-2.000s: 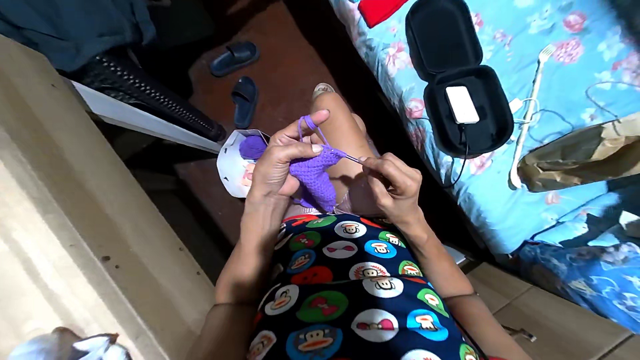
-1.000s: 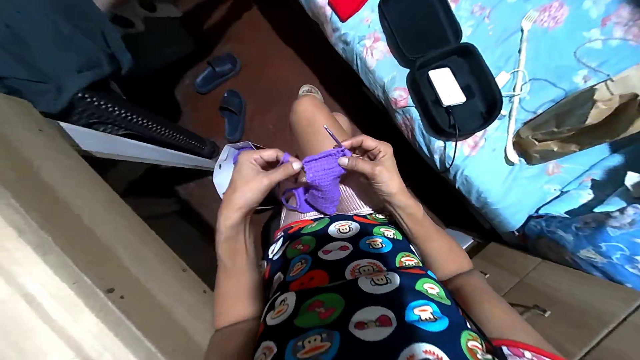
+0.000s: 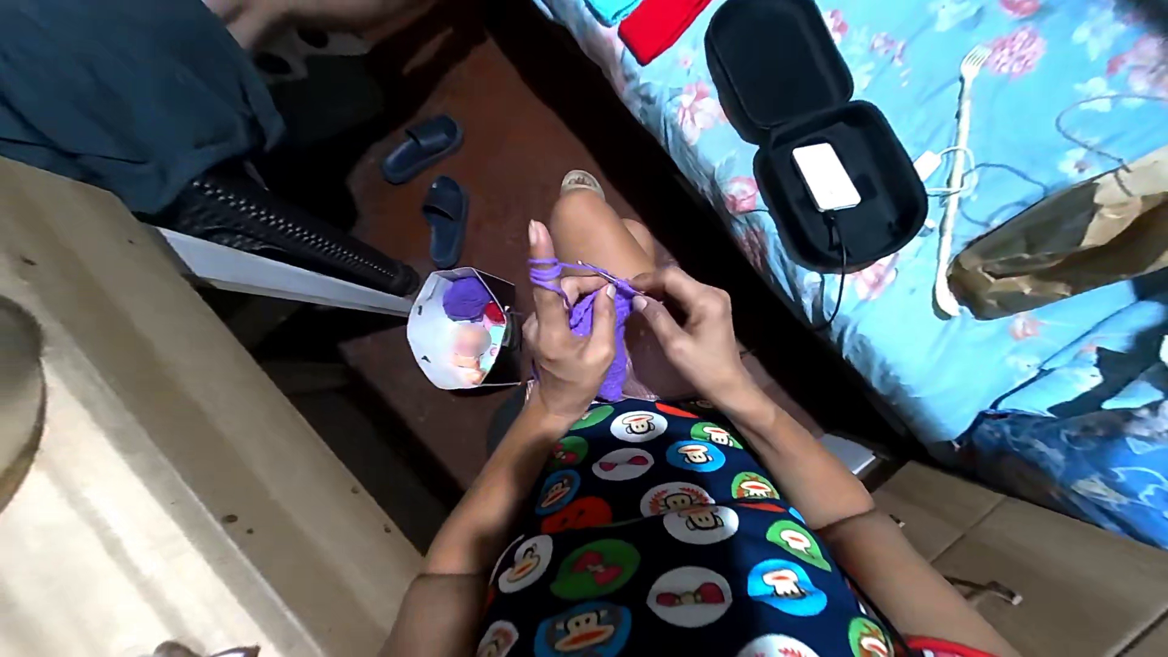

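Note:
My left hand (image 3: 570, 342) pinches the top edge of a purple crocheted piece (image 3: 613, 370), with purple yarn (image 3: 546, 272) wrapped around its raised index finger. In my right hand (image 3: 698, 333) is a thin crochet hook (image 3: 598, 270), whose tip points left past the top of the piece toward the wrapped yarn. The piece hangs down between both hands, over my lap. Left of my left hand, a white container (image 3: 438, 351) holds a purple yarn ball (image 3: 466, 299) and other small coloured things.
Dark slippers (image 3: 445, 219) lie on the reddish floor. On the flowered bed at right are an open black case (image 3: 835, 119) with a white device (image 3: 826, 177), a back scratcher (image 3: 954, 201), cables and a brown paper bag (image 3: 1058, 242). A wooden surface (image 3: 137, 438) stands at left.
A second ago both hands held the piece's top edge apart, with the hook pointing up. Now my left index finger is raised with yarn around it, and the hook points left between the hands.

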